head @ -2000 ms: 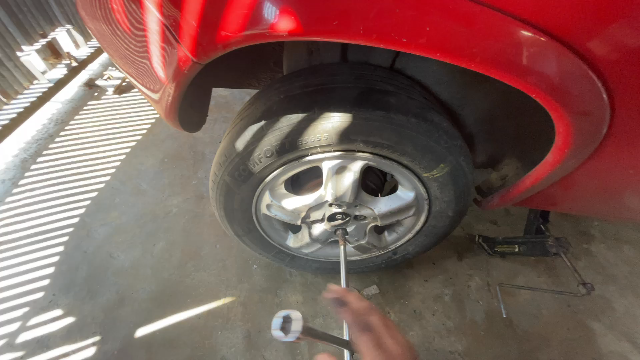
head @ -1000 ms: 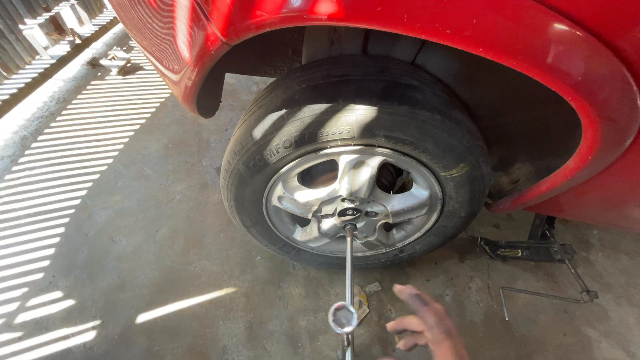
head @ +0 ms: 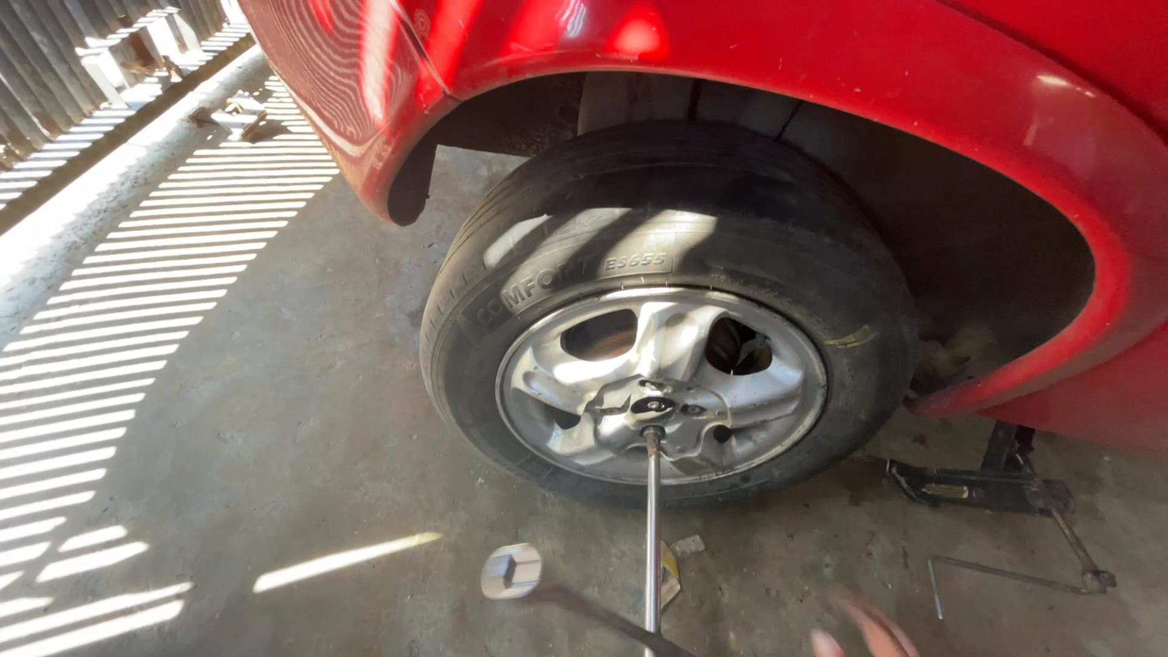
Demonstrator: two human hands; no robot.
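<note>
A steel lug wrench (head: 653, 529) runs from a lug nut near the hub of the alloy wheel (head: 584, 365) down to the bottom edge. Its cross arm ends at the lower left in a socket end (head: 511, 571), blurred. My right hand (head: 867, 630) shows only as blurred fingertips at the bottom edge, to the right of the wrench and apart from its visible part; the fingers look spread with nothing seen between them. My left hand is out of view. The black tire (head: 730, 201) sits under the red fender.
A scissor jack (head: 967, 488) stands under the car at the right, with its bent crank handle (head: 1013, 575) near the floor. A small yellow and white scrap (head: 671, 575) lies below the tire. A white ledge (head: 128, 155) and a corrugated metal wall (head: 46, 82) are at the upper left.
The wrench's cross arm has turned, its socket end swinging from the shaft out to the left. My right hand has moved right and lower, away from where it was near the shaft two seconds ago.
</note>
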